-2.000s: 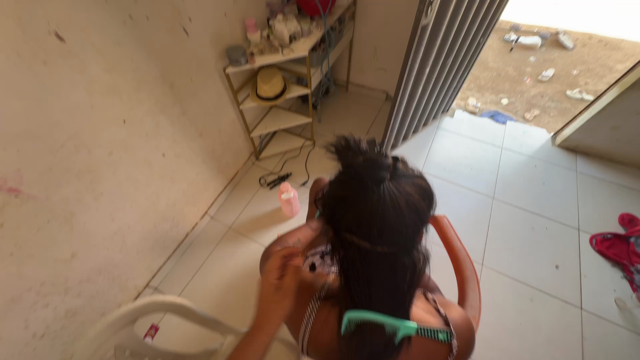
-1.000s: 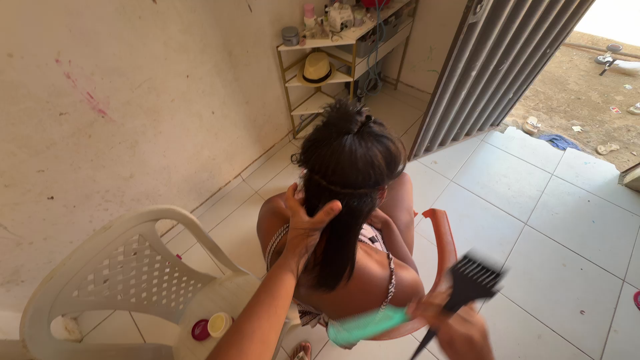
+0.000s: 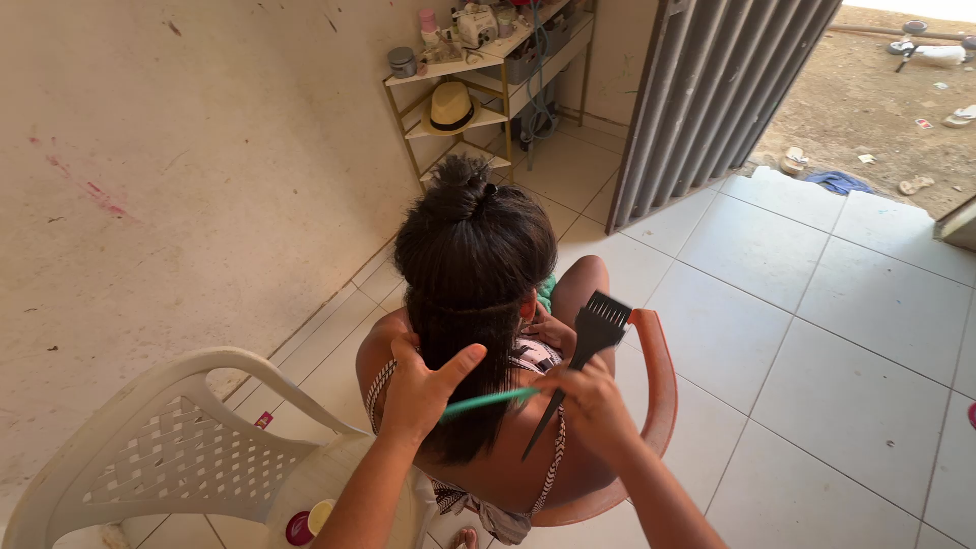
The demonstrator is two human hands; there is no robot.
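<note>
A person sits with their back to me, dark hair (image 3: 473, 252) partly tied in a topknot (image 3: 461, 183), the lower section hanging straight. My left hand (image 3: 427, 389) lies at the left side of the hanging hair, thumb and fingers apart; whether it grips strands is hard to tell. In my right hand (image 3: 591, 396) are a green comb (image 3: 488, 402), lying across the lower hair, and a black tint brush (image 3: 599, 328) with its bristles up and its pointed handle slanting down over the person's back.
The person's seat is an orange plastic chair (image 3: 662, 381). At lower left stands a white plastic chair (image 3: 229, 366) bearing a small open container (image 3: 320, 515) and a dark pink lid (image 3: 299, 528). A shelf (image 3: 457, 72) with a straw hat (image 3: 451, 107) is ahead, beside a metal door (image 3: 709, 99).
My right hand has come in from the lower right to the hair, bringing comb and brush. Two seconds ago the comb lay across the person's upper back. My left hand stays by the hair.
</note>
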